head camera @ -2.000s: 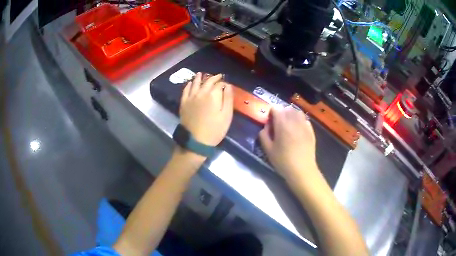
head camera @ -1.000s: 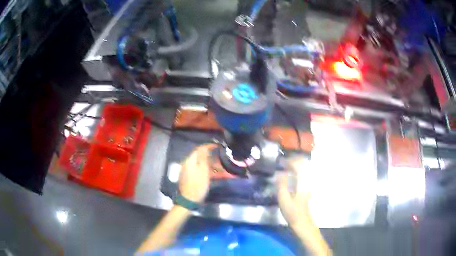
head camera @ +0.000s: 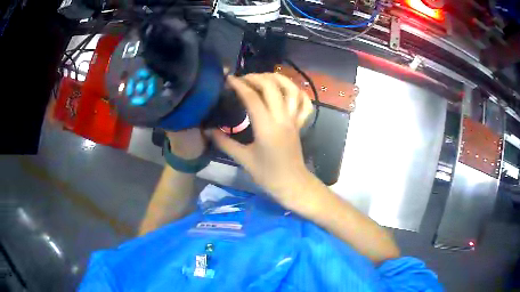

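Observation:
The inspection camera [head camera: 165, 80], with a blue and grey cap, stands large at centre-left, very close to my view. Its black barrel ends in a pale pink lit ring [head camera: 235, 123]. My right hand [head camera: 265, 122] curls around the lower barrel, thumb on the near side and fingers over the far side. My left hand [head camera: 188, 138] is mostly hidden behind the camera cap; its fingers do not show. An orange-brown carrier strip [head camera: 325, 91] lies on the black pad [head camera: 328, 142], right of my right hand.
Red bins [head camera: 91, 117] stand left, partly behind the camera. A bright steel plate [head camera: 393, 148] lies right of the pad. Another orange-brown strip [head camera: 480, 147] sits on a rail at far right. Rails, cables and a red light [head camera: 425, 8] are along the back.
My view has moved closer over the camera, which now looks larger and further left. My right hand has moved in from beside the camera onto its barrel. My left hand has gone behind the cap.

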